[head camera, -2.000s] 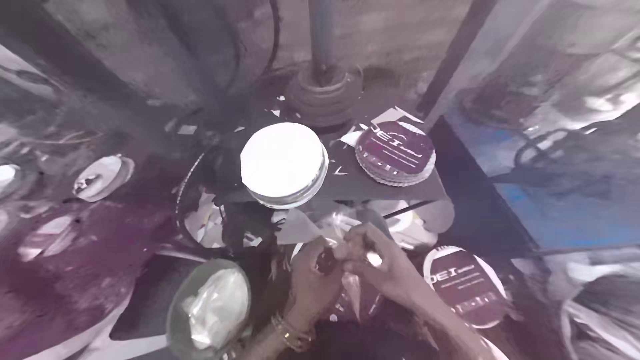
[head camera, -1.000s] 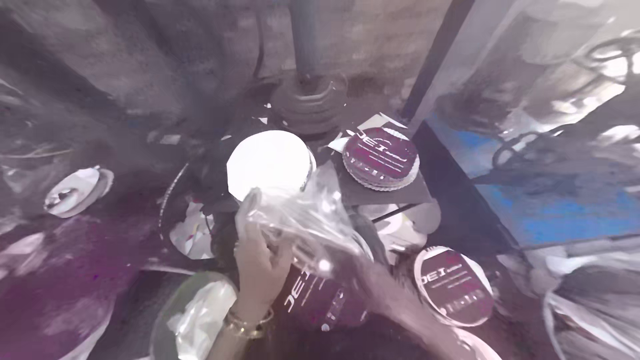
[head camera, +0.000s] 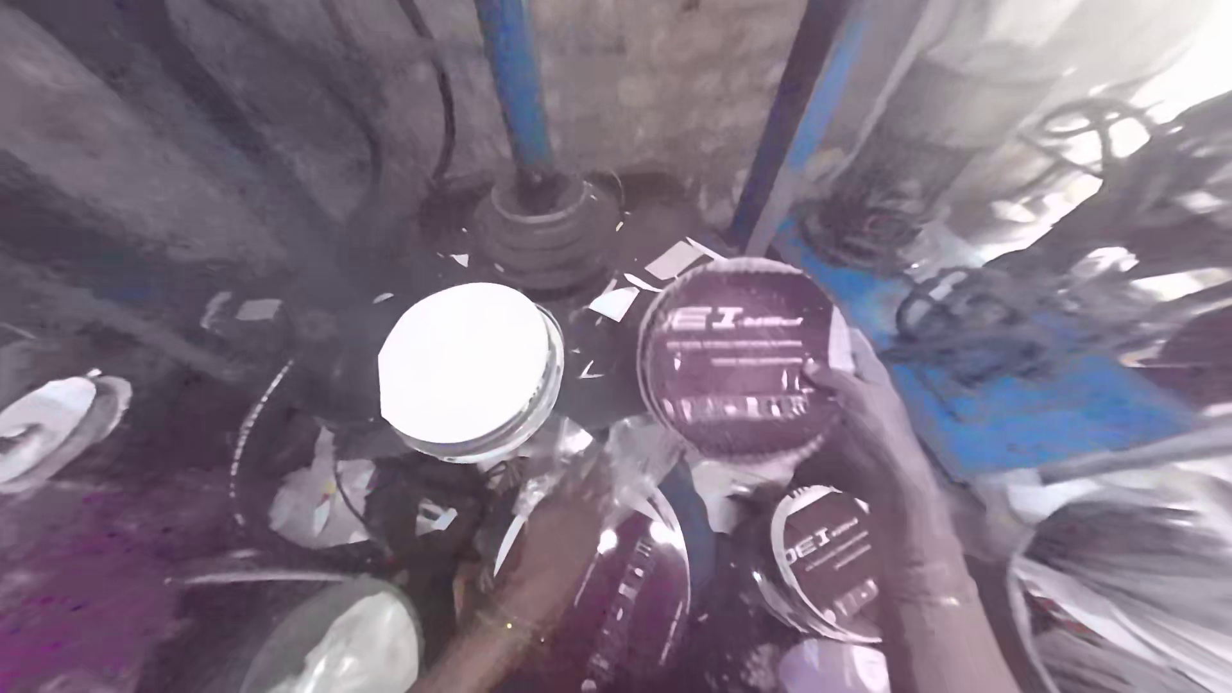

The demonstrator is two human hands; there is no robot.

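Note:
My right hand (head camera: 866, 395) grips the right edge of a round dark disc with white print (head camera: 736, 361), thumb on its face. Crumpled clear plastic film (head camera: 630, 457) is at my left hand (head camera: 568, 510), which is blurred; its fingers are hard to make out. Left of the held disc stands a stack of round pieces with a plain white top (head camera: 467, 366). Below my left hand lies a large printed round piece (head camera: 630, 597) with a shiny surface. Another printed disc (head camera: 833, 563) lies partly behind my right forearm.
A round bowl-like container (head camera: 361, 640) with pale material stands at lower left. White scraps (head camera: 616, 300) lie near a round base with a blue upright post (head camera: 520, 87). Pale round parts (head camera: 58, 423) are at far left, a blue surface (head camera: 1049, 414) at right.
My right hand has moved up and right and now holds a printed disc. Both hands were together at the centre two seconds ago. The clear film was spread over my left hand one second ago.

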